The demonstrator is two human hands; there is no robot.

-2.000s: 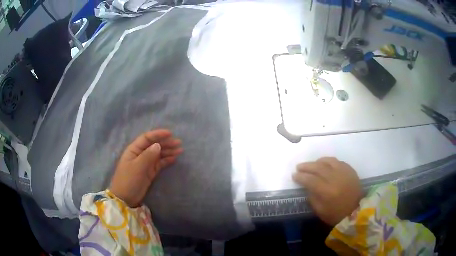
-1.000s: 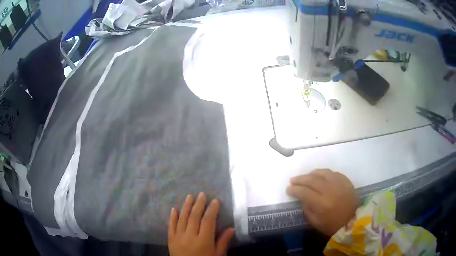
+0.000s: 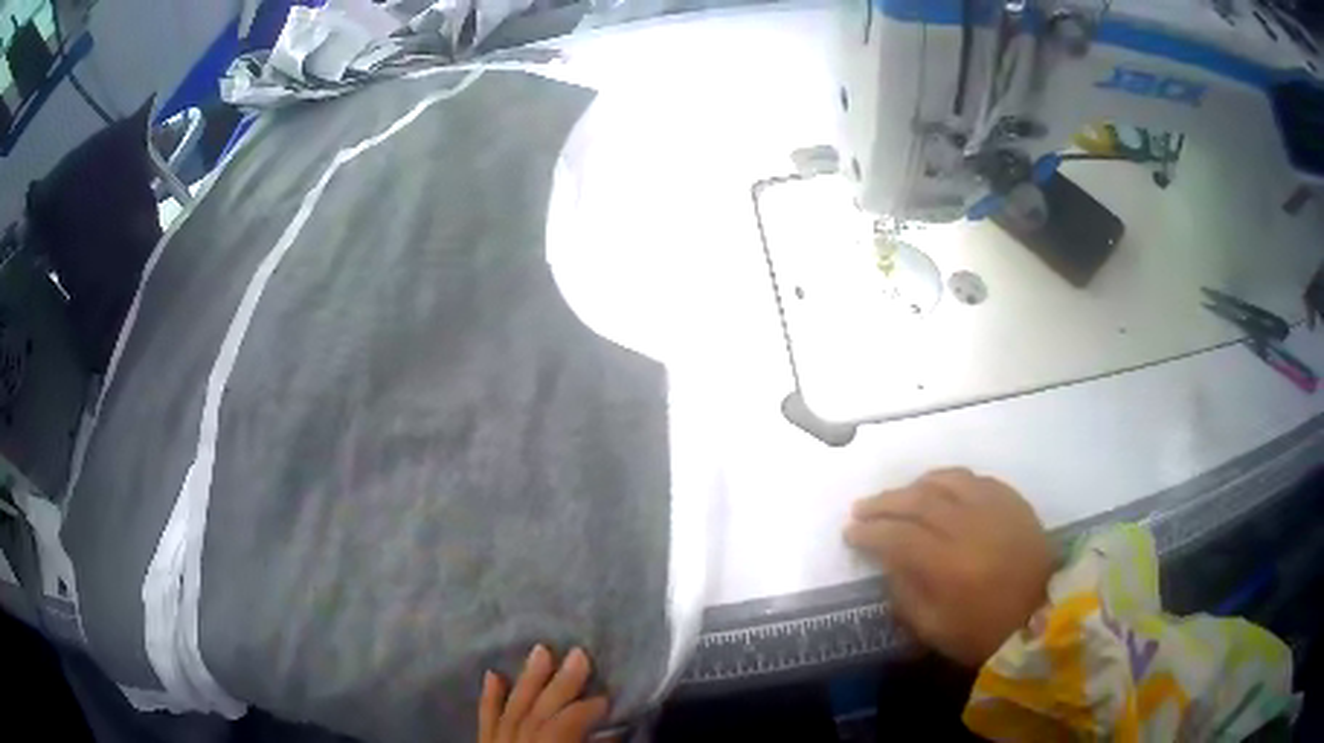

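Observation:
A large grey fabric panel [image 3: 421,378] with a curved cut-out lies flat at the left. A white strip [image 3: 240,341] runs along it, and a white edge [image 3: 690,508] borders its right side. My left hand [image 3: 542,703] rests on the panel's lower edge; only the fingers show, the rest is cut off by the picture's bottom. My right hand [image 3: 958,559] rests on the table's front edge, fingers together and bent, with no object seen in it. The sewing machine head [image 3: 929,116] stands at the upper right, its needle area [image 3: 886,254] brightly lit, with no grey cloth under it.
A black smartphone [image 3: 1067,225] lies on the bed behind the needle. Two thread snips [image 3: 1263,334] lie at the right. A measuring tape [image 3: 791,643] runs along the table's front edge. Crumpled pale fabric [image 3: 341,51] lies at the back left. A dark chair-like shape [image 3: 95,218] stands at the far left.
My left hand has moved down to the panel's lower edge and is now mostly out of the picture. The panel's lower right part has shifted slightly. My right hand has hardly moved.

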